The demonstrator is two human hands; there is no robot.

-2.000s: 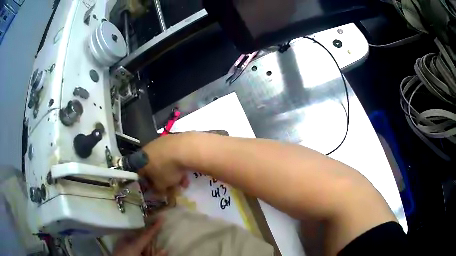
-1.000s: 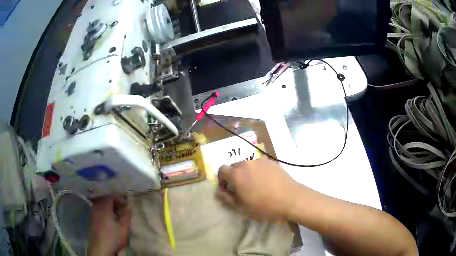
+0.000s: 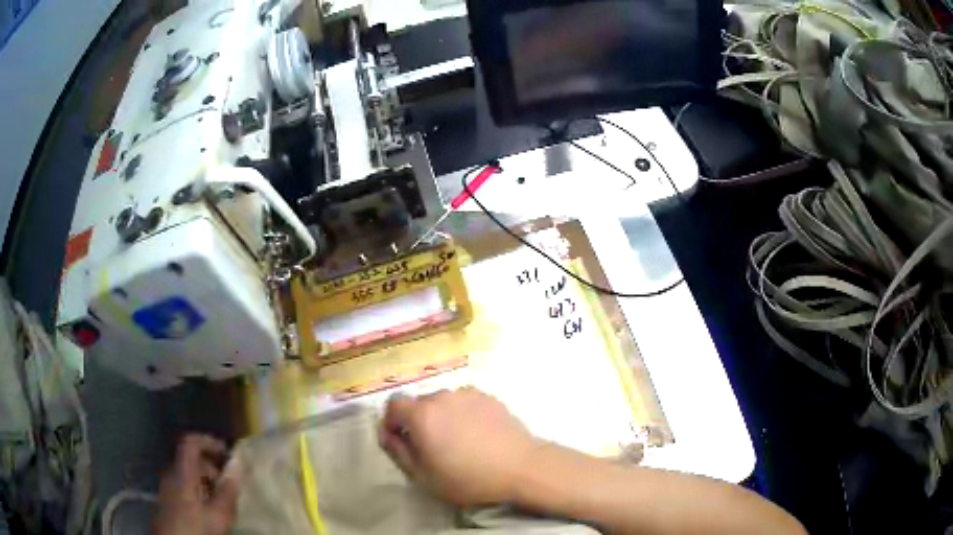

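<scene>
A beige bag body (image 3: 366,475) lies at the bottom centre, with yellow binding tape (image 3: 309,483) running down it and a grey strip along its top edge. My left hand (image 3: 196,486) is at its left corner, partly cut off by the lower edge, fingers bent on the cloth. My right hand (image 3: 444,434) pinches the cloth near its top edge. Above the cloth is the amber pattern clamp frame (image 3: 385,303), with handwriting and an open window. The sewing template (image 3: 512,345) lies beneath, with a red placement line (image 3: 402,376) between the clamp and the cloth edge.
The white sewing head (image 3: 172,303) stands at left. A pink-red tool (image 3: 475,186) and a black cord (image 3: 585,284) lie behind the clamp. The control screen (image 3: 606,57) is at the back, bag straps (image 3: 810,293) heap at right, and more cloth (image 3: 42,418) is at far left.
The bag has come away from the clamp toward me, baring the template and red line. Both hands have moved down with it. The clamp and template have shifted right relative to the sewing head.
</scene>
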